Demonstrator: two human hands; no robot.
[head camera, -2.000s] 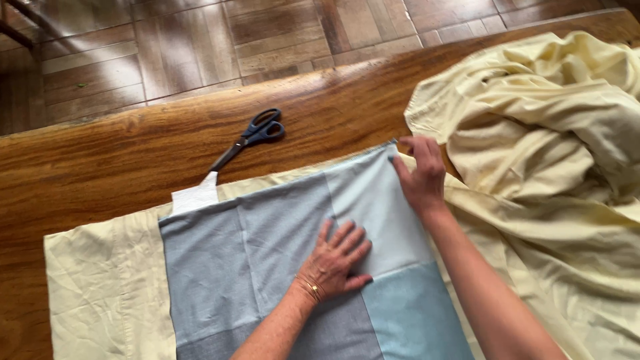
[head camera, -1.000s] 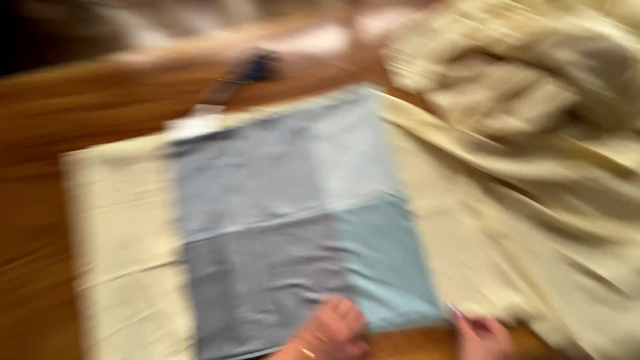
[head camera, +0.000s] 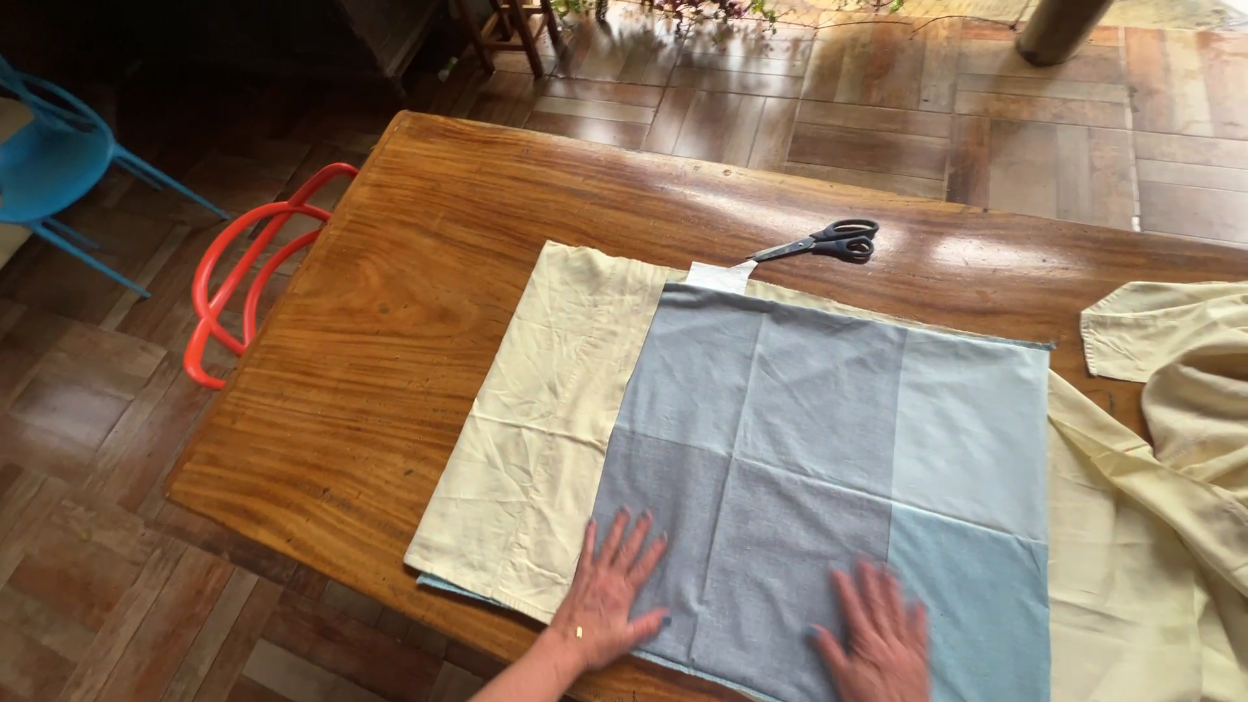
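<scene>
A patchwork cloth in grey, light blue and teal (head camera: 819, 390) lies flat over pale yellow fabric (head camera: 526, 390) on a wooden table. My left hand (head camera: 612, 590), palm down with fingers spread, rests at the lower left edge of the patchwork, partly over the yellow fabric. My right hand (head camera: 873, 634), slightly blurred, is palm down over the lower part of the patchwork, fingers spread. Neither hand grips anything. Beyond the cloth's far edge lie scissors with dark handles (head camera: 819, 241), their tips by a white piece of material (head camera: 720, 277).
Bunched pale yellow fabric (head camera: 1204, 390) covers the right side of the wooden table (head camera: 341, 390). A red chair (head camera: 210, 302) stands against the table's left edge, and a blue chair (head camera: 58, 161) farther left. A round post (head camera: 1058, 29) stands beyond the table.
The view has swung so that the table's left end shows. My right hand has left the patchwork's right edge and is now over its lower part; my left hand is now at its lower left.
</scene>
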